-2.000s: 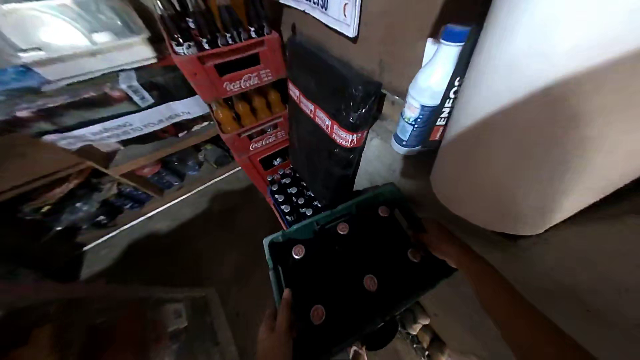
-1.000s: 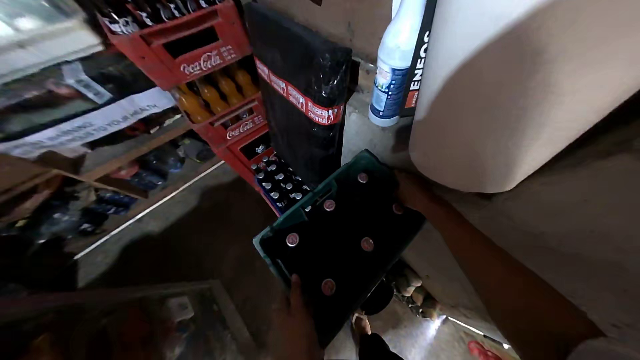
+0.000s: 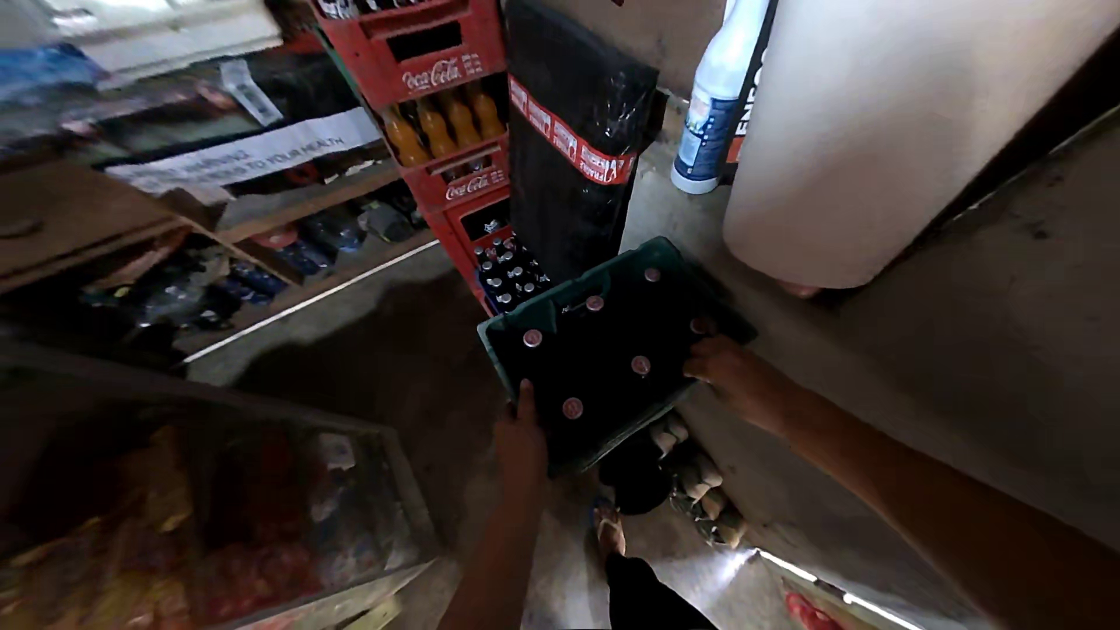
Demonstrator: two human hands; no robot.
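Observation:
A green plastic crate [image 3: 516, 317] with several capped bottles [image 3: 572, 408] standing in its dark inside is held between my two hands. My left hand [image 3: 522, 442] grips its near left end, thumb up on the rim. At the right end, my right hand [image 3: 726, 372] has its fingers curled over the crate's side near a bottle cap. Beyond the crate's far side, silver-capped bottles [image 3: 507, 271] fill a low crate at the foot of a stack of red Coca-Cola crates [image 3: 437, 66], one holding orange bottles [image 3: 446, 122].
A tall black-wrapped package [image 3: 569, 105] with red tape leans by the stack. A white-and-blue bottle [image 3: 707, 114] stands on a ledge beside a large pale cylinder [image 3: 840, 140]. Wooden shelves [image 3: 306, 206] are at left, a glass-fronted case [image 3: 394, 472] lower left. My sandalled foot [image 3: 609, 528] shows below.
The green crate, held in both hands, has tilted and turned a little over these frames. My right hand has shifted from the crate's far right corner towards its nearer right side.

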